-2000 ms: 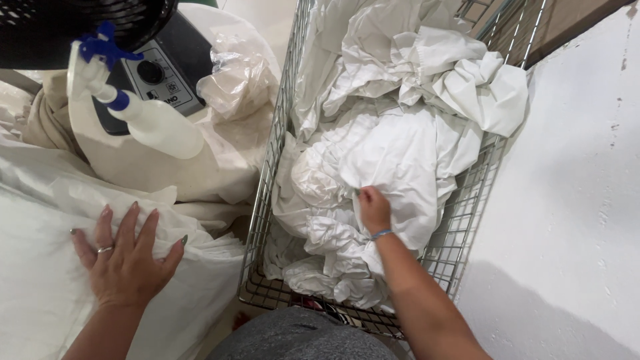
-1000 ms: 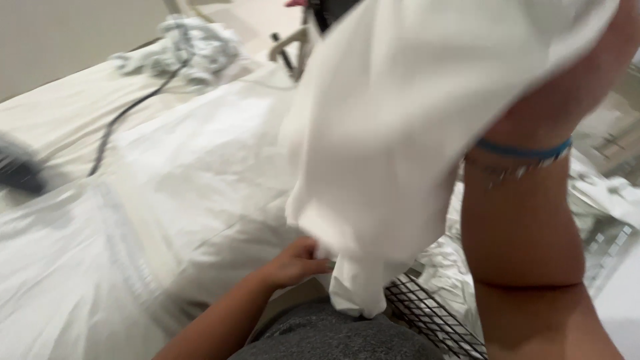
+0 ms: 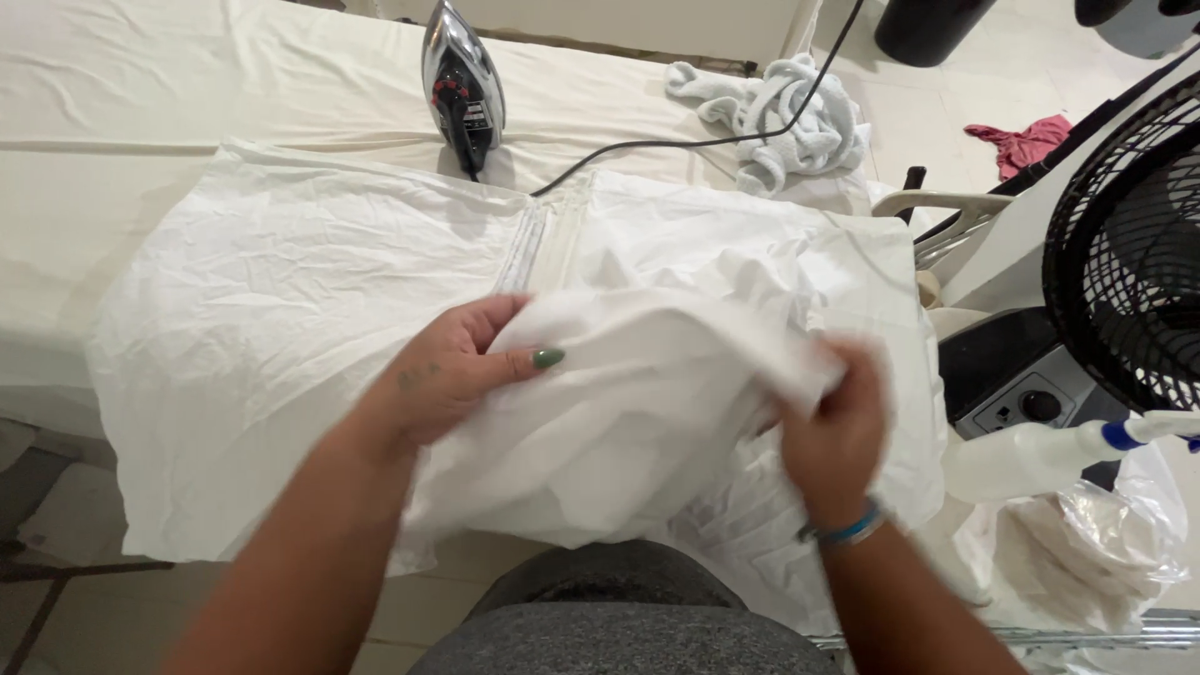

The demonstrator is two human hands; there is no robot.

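A white cloth [image 3: 609, 412], loosely bunched and partly blurred, hangs between my two hands in front of my body. My left hand [image 3: 459, 366] grips its left side, thumb on top. At its right side my right hand [image 3: 839, 412], blurred and with a blue band at the wrist, is closed on an edge. Beneath lie white pieces of fabric, one spread at the left [image 3: 281, 281] with wrinkles, another at the right [image 3: 881, 328]. Beyond them a clothes iron [image 3: 464, 94] rests on the cream-covered table [image 3: 122, 84], its dark cord running right.
A crumpled pale towel [image 3: 792, 122] lies at the table's far right. On the right side are a black fan [image 3: 1134, 244], a spray bottle [image 3: 1031, 459] and a clear plastic bag [image 3: 1097, 553]. A metal wire rim [image 3: 1078, 633] shows at the lower right. Red cloth [image 3: 1022, 145] lies on the floor.
The view has swung from the wire basket to the table. My right hand was at the white fabric in the basket; now both hands hold a white cloth over the table.
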